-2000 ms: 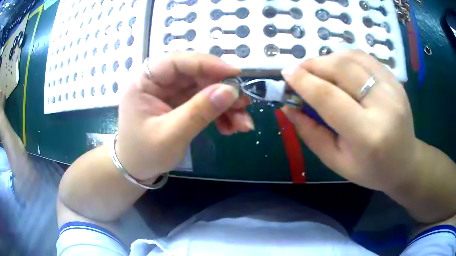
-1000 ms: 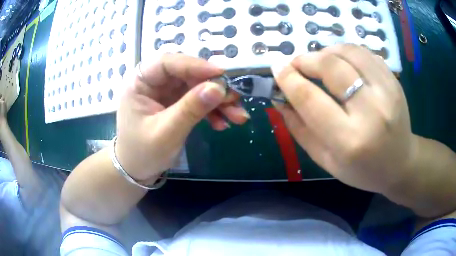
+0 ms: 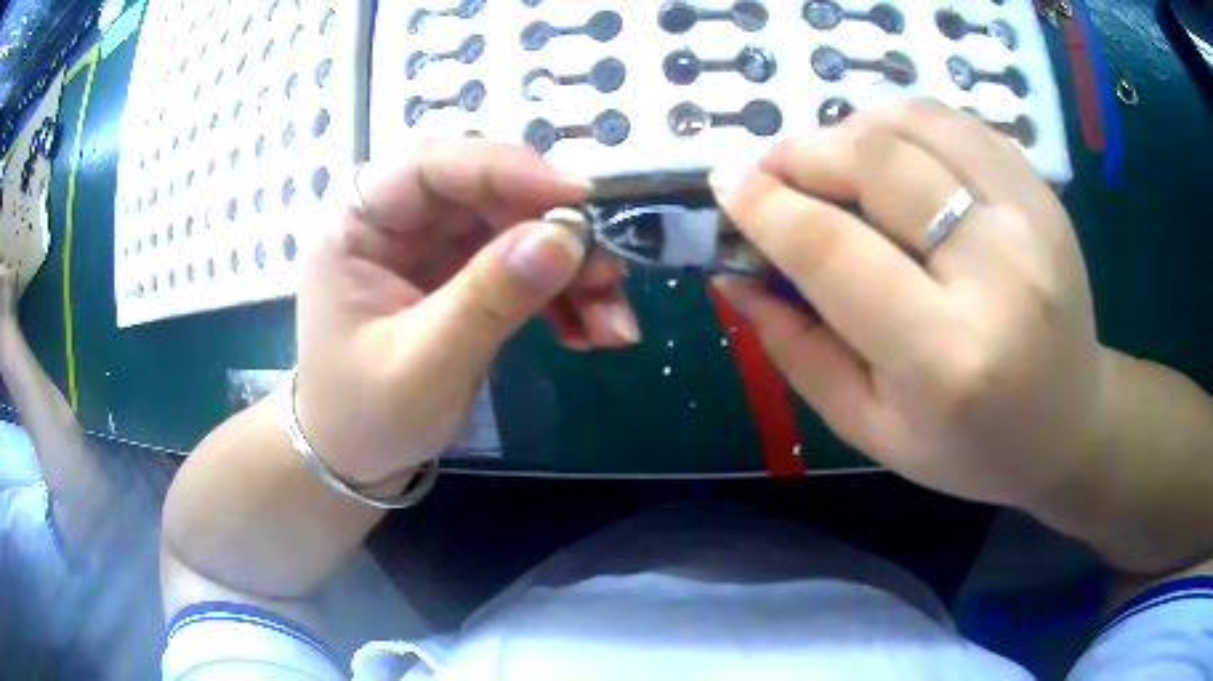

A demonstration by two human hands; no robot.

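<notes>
My left hand (image 3: 432,286) pinches a small round silver part (image 3: 569,220) between thumb and index finger. My right hand (image 3: 918,286) is closed around small silver cutters (image 3: 655,236) with a pale band; a bit of blue handle shows under the fingers. The cutter jaws point left and meet the round part's edge; whether they are shut is too blurred to tell. A white foam tray (image 3: 639,157) with dumbbell-shaped pockets lies just behind the hands, many pockets holding round parts.
A second white foam tray (image 3: 220,160) lies at the left. Tiny pale specks and a red strip (image 3: 761,386) are on the green bench (image 3: 585,412) below the hands. Red and blue strips and a small ring (image 3: 1127,92) are at the right. Another person's forearm (image 3: 47,373) is at the far left.
Both hands, with the part and the cutters, have shifted slightly left in view. The trays and red strip have also shifted a little left. The grips look the same.
</notes>
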